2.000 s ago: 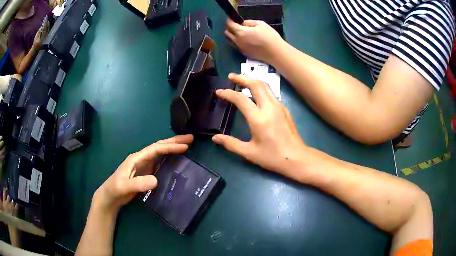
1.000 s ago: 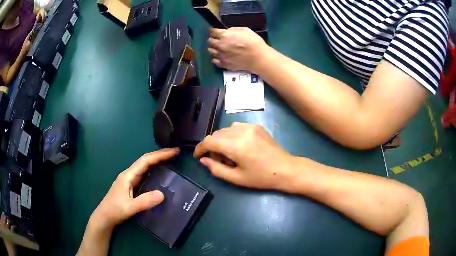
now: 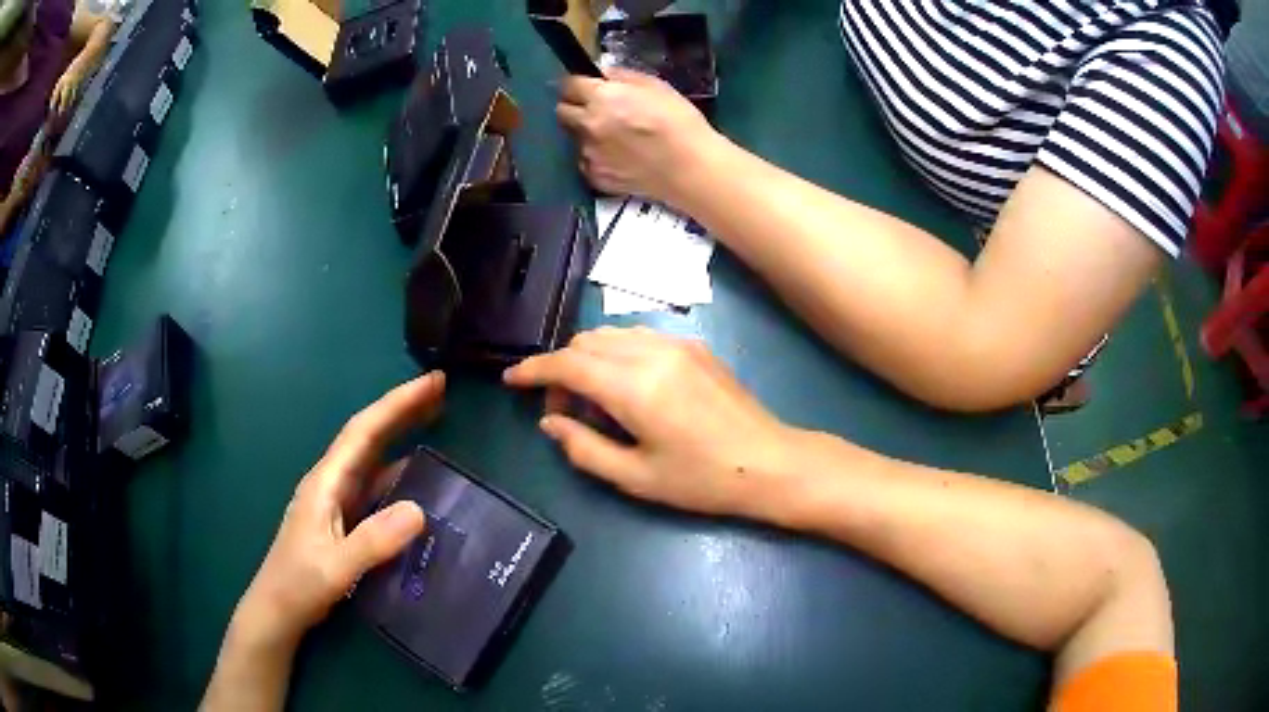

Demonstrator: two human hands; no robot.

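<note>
A closed black retail box (image 3: 466, 577) with small white print lies flat on the dark green table. My left hand (image 3: 327, 522) is at its left side, thumb over the top face and fingers spread past its upper edge; whether it grips the box is hard to tell. An open black carton (image 3: 512, 285) with its lid raised on the left stands just above, a dark panel with a slot inside it. My right hand (image 3: 654, 417) is right of the closed box and below the open carton, fingers bent, with nothing visible in it.
Closed black cartons (image 3: 91, 209) line the left side, and a single box (image 3: 144, 390) stands beside them. Another black carton (image 3: 443, 132) is behind the open one. A neighbour in a striped shirt (image 3: 1030, 111) reaches in over white leaflets (image 3: 651, 257) towards an open box (image 3: 668, 56).
My right hand has drawn back from the open carton to the table below it. The neighbour's box has been opened wider and the leaflets are now spread. The whole view has shifted somewhat.
</note>
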